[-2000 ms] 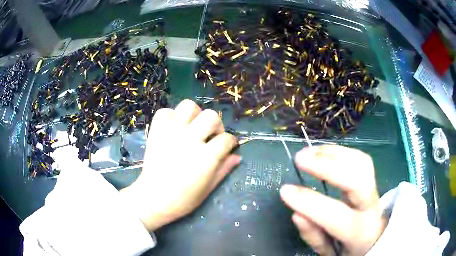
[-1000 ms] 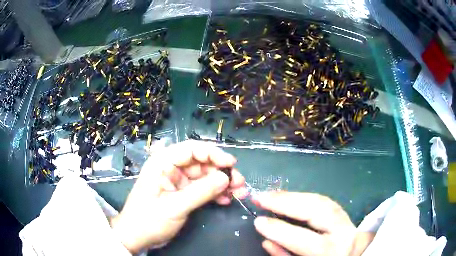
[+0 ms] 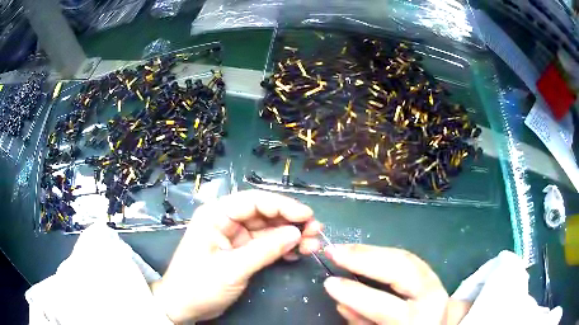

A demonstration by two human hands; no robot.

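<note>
My left hand (image 3: 238,254), bare, is pinched closed at the lower centre; a small dark bit shows between its fingertips, probably a black part (image 3: 301,226), mostly hidden. My right hand (image 3: 387,282), bare, holds slim dark tweezers (image 3: 322,261) whose tips reach the left fingertips. The pad sheet (image 3: 343,235), clear and grid-patterned, lies on the mat just behind the hands. The left tray (image 3: 232,190) holds loose black-and-gold parts with shiny whitish patches at its near edge. The right tray (image 3: 406,200) is heaped with the same parts.
A small tray of dark parts (image 3: 24,105) is at far left. Clear plastic (image 3: 238,16) lies behind. At right are a clear ridged strip (image 3: 522,190), a red item (image 3: 556,91), papers, a clear ring-like item (image 3: 553,207), a yellow item (image 3: 572,240) and a slim tool. White specks dot the mat (image 3: 273,305).
My left hand has come back from the right tray's near edge to the front, with a dark part at its fingertips. My right hand has brought the tweezers left to meet it.
</note>
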